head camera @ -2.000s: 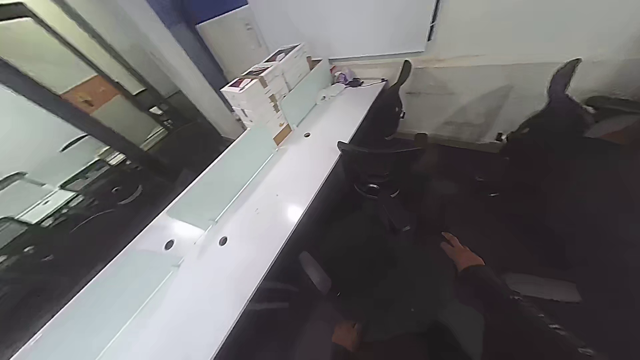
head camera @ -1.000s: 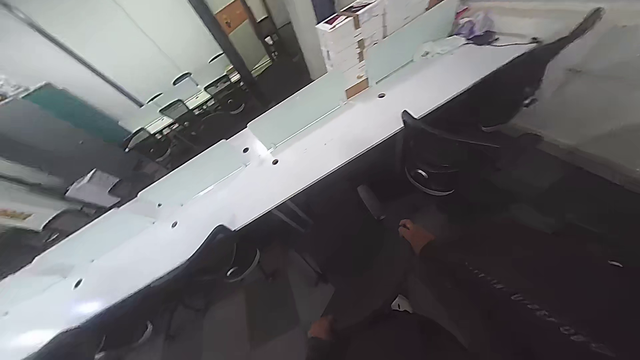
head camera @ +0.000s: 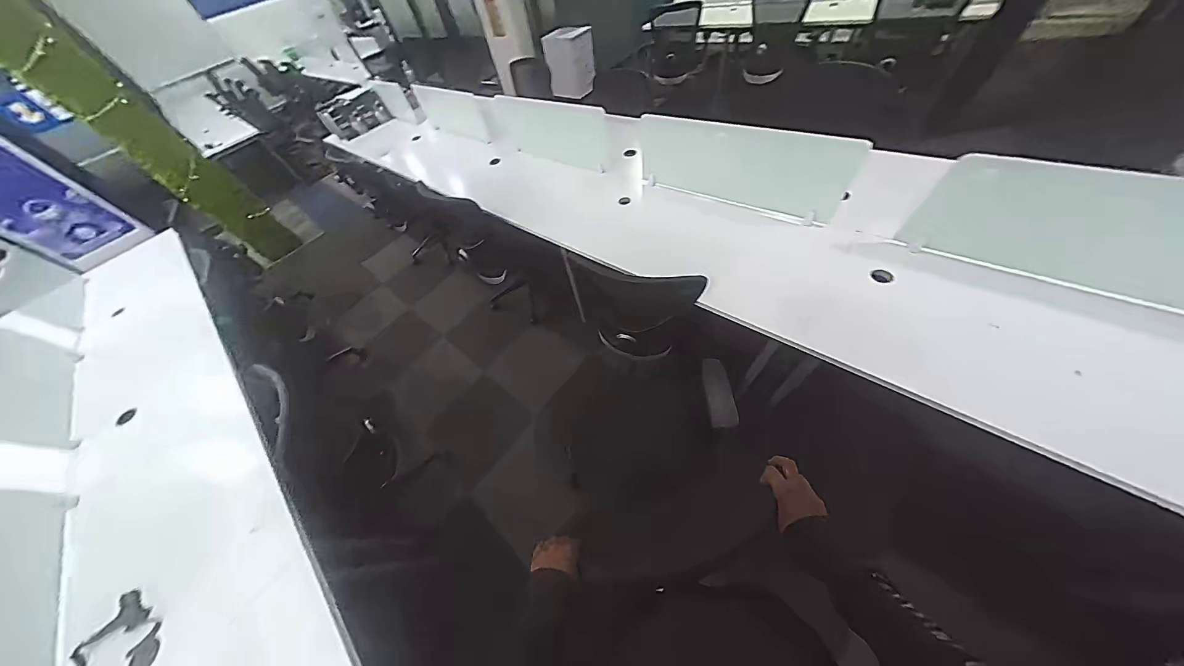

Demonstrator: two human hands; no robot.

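Observation:
My right hand (head camera: 795, 495), in a dark sleeve, is low and right of centre, its fingers curled; whether it grips something is too dark to tell. To its left and lower is my left hand (head camera: 556, 555), fingers bent downward, near dark shapes that may be a chair. A pale chair armrest (head camera: 720, 394) stands just above and left of my right hand. Further ahead, a black office chair (head camera: 638, 296) is drawn up to the long white desk (head camera: 795, 296), which has pale glass dividers (head camera: 754, 166).
A second white desk (head camera: 176, 370) with dividers runs along the left. Between the desks lies a checkered carpet aisle (head camera: 444, 370) with several dark chairs. A green pillar (head camera: 139, 129) rises at the back left, and a white cabinet (head camera: 569, 63) stands behind the long desk.
The view has swung far to the left, bringing in the aisle, the left desk and the green pillar. Boxes on the long desk have left the view. Both hands remain low in front of me.

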